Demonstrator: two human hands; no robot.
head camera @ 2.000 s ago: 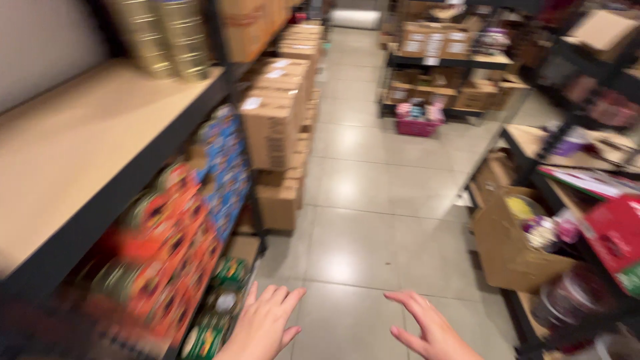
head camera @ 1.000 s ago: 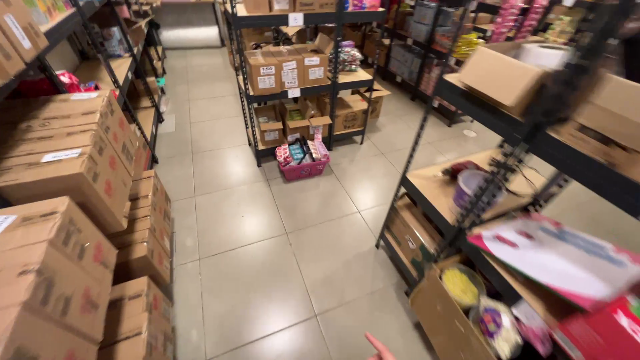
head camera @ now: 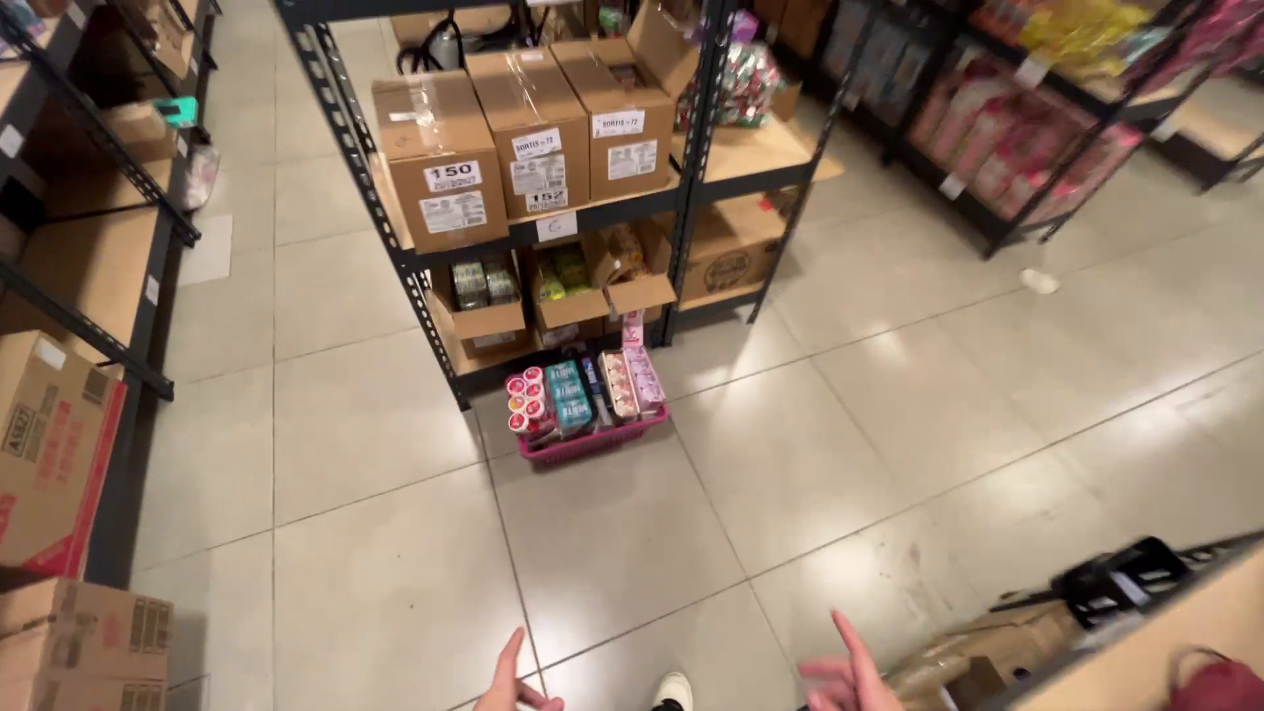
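At the bottom edge of the head view my left hand shows a raised finger and holds nothing. My right hand is likewise empty, fingers apart, over the tiled floor. Beyond both hands a pink plastic basket stands on the floor against a metal shelving unit. In it are small round-lidded tubs, teal boxes and pink boxes side by side. Sealed cardboard boxes sit on the shelf above, and open cartons of packaged goods on the lowest shelf.
Shelving with large cartons runs along the left. At the lower right are a shelf board and a black plastic item. Pink packages fill a rack farther back. A white shoe shows between my hands.
The view has moved forward along the aisle and swung right, so the basket and its shelving unit are closer. Both hands are in view again; one second ago only a fingertip showed.
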